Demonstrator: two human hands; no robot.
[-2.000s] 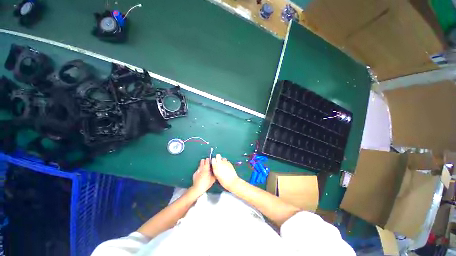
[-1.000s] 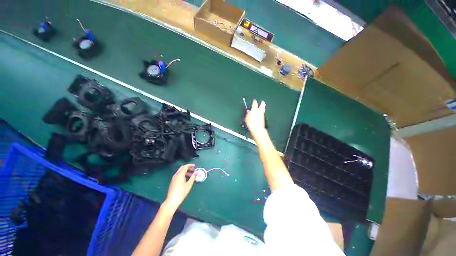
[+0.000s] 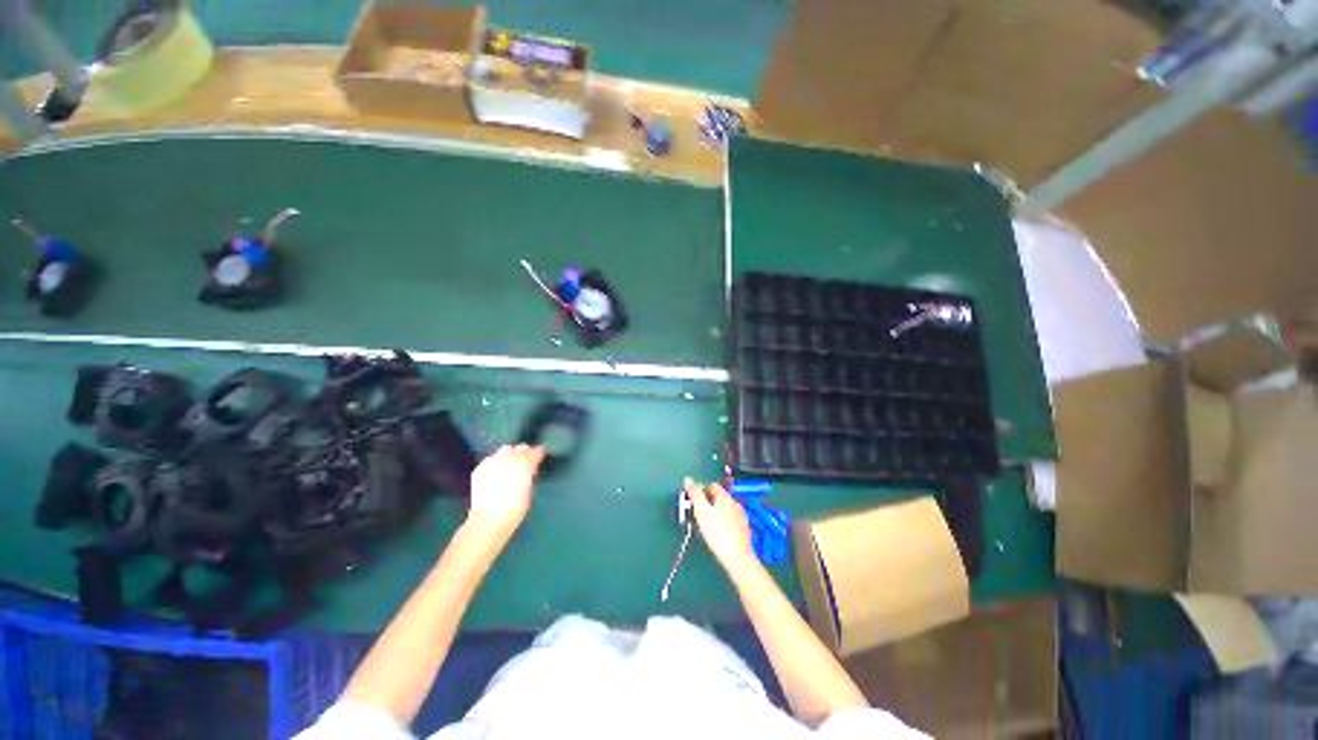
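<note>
My left hand (image 3: pixel 506 484) grips a black motor housing (image 3: pixel 558 431) by its near edge, just right of the heap of black housings (image 3: pixel 246 470). The held housing is blurred. My right hand (image 3: pixel 718 518) holds a small motor (image 3: pixel 685 505) at its fingertips, with its lead wires (image 3: pixel 677 561) hanging toward me. The right hand is just left of the pile of blue wired components (image 3: pixel 763 523). A motor subassembly (image 3: pixel 590 307) with a blue piece and raised wires sits on the belt beyond the white rail.
Two more subassemblies (image 3: pixel 234 272) stand on the belt at left. A black motor tray (image 3: pixel 867 379) lies at right, a small carton (image 3: pixel 882 571) nearer me. A blue crate (image 3: pixel 282 687) is at lower left. Large cartons (image 3: pixel 1120 477) stand far right. A wooden ledge (image 3: pixel 289 104) runs behind, with a parts box (image 3: pixel 412 65).
My right hand has come back from the belt, leaving a subassembly there, and now holds the motor. My left hand has left the motor and taken a housing. The camera view has turned.
</note>
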